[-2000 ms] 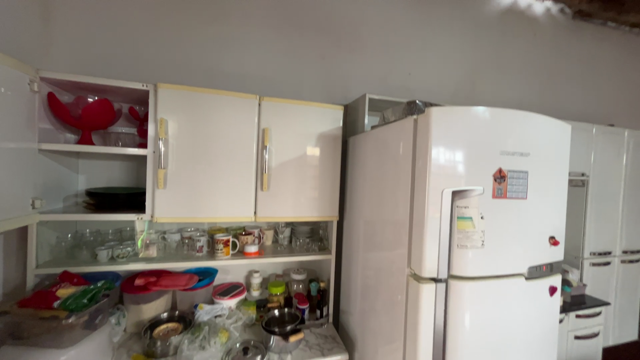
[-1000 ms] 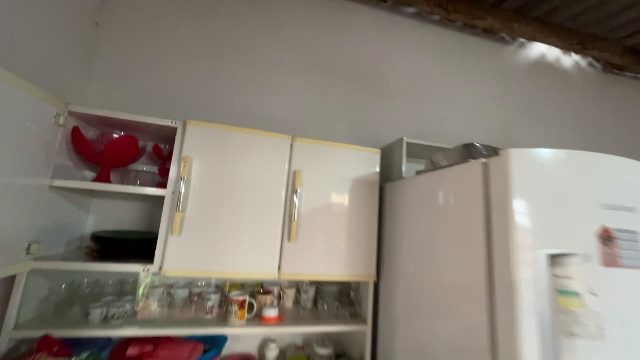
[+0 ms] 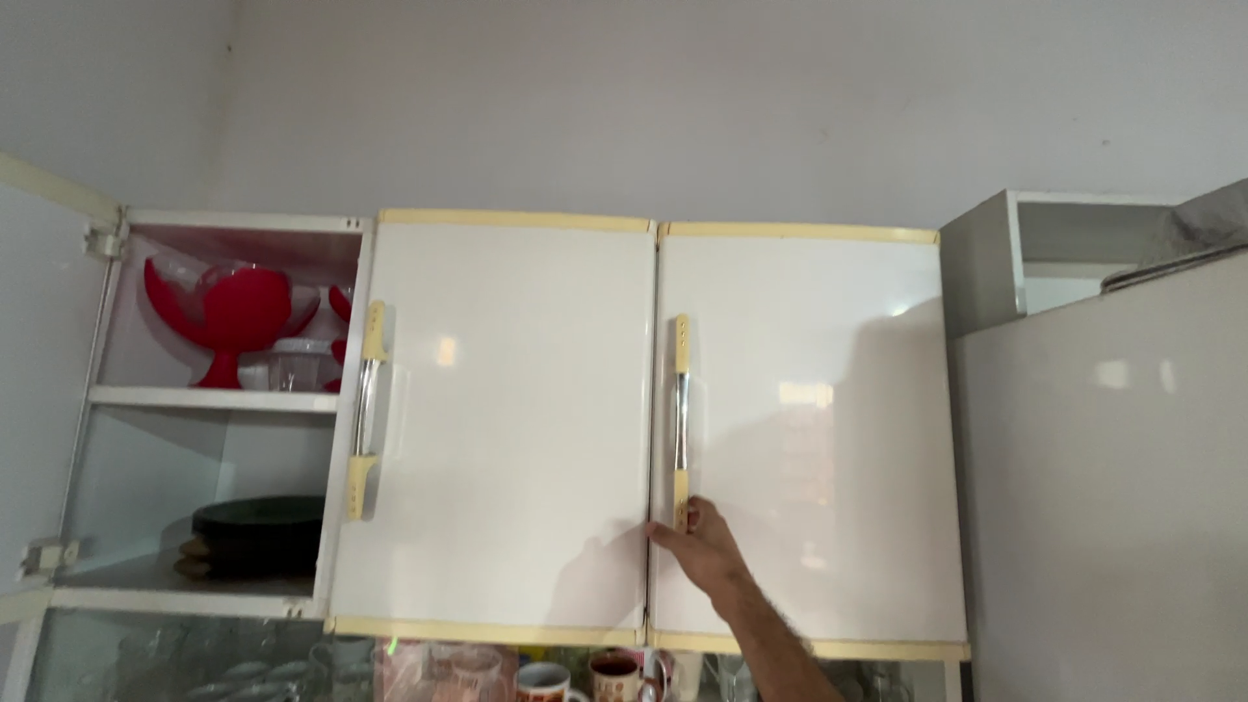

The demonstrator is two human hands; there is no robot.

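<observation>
My right hand (image 3: 704, 546) reaches up from the lower edge and is at the lower yellow end of the right cabinet door's handle (image 3: 682, 419), its fingers at the handle's side and the thumb by the gap between the doors. That white cabinet door (image 3: 819, 439) is closed. Left of it, a second white cabinet door (image 3: 507, 419) is closed too, with a like handle (image 3: 365, 409). My left hand is not in view.
An open cabinet door (image 3: 44, 390) stands at the far left. Inside are a red footed bowl (image 3: 234, 317) and dark stacked plates (image 3: 258, 536). Mugs (image 3: 614, 673) and glassware stand below. The refrigerator (image 3: 1102, 487) is at the right.
My right hand has come into view and is at the right door's handle; no hand shows in the earlier frames. The view has moved closer to the cabinets.
</observation>
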